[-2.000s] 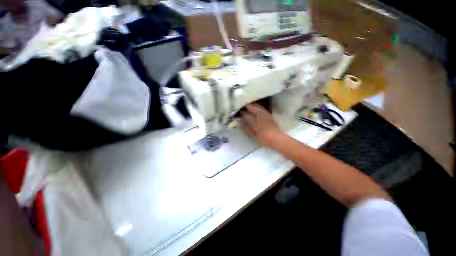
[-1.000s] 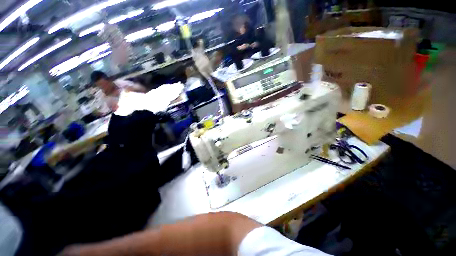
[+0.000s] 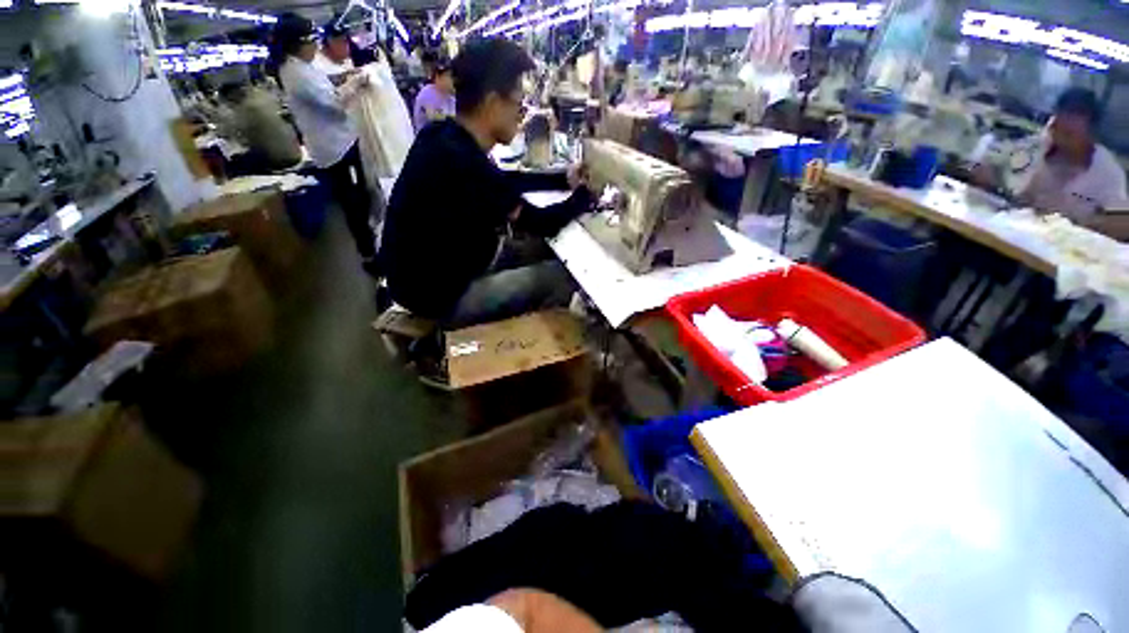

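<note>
Black fabric (image 3: 594, 556) lies bunched at the bottom centre, over the near part of an open cardboard box (image 3: 423, 513) that holds plastic bags and scraps. A short piece of bare arm and a white sleeve edge show at the bottom edge in front of the fabric. I cannot tell which arm it is. Neither of my hands can be made out. The white table (image 3: 916, 470) with its wooden edge is at the right. A grey rounded thing (image 3: 848, 608) is cut off at its near corner.
A red basket (image 3: 867, 309) with white pieces and a roll stands beyond the table, a blue container (image 3: 650, 451) below it. A seated person in black (image 3: 452, 223) works at another machine (image 3: 644, 204). Cardboard boxes (image 3: 186, 303) line the left aisle. Other people are farther back.
The view has swung left, away from my sewing machine, to the aisle, basket and open box. The forearm that crossed the bottom is now only a small piece at the edge.
</note>
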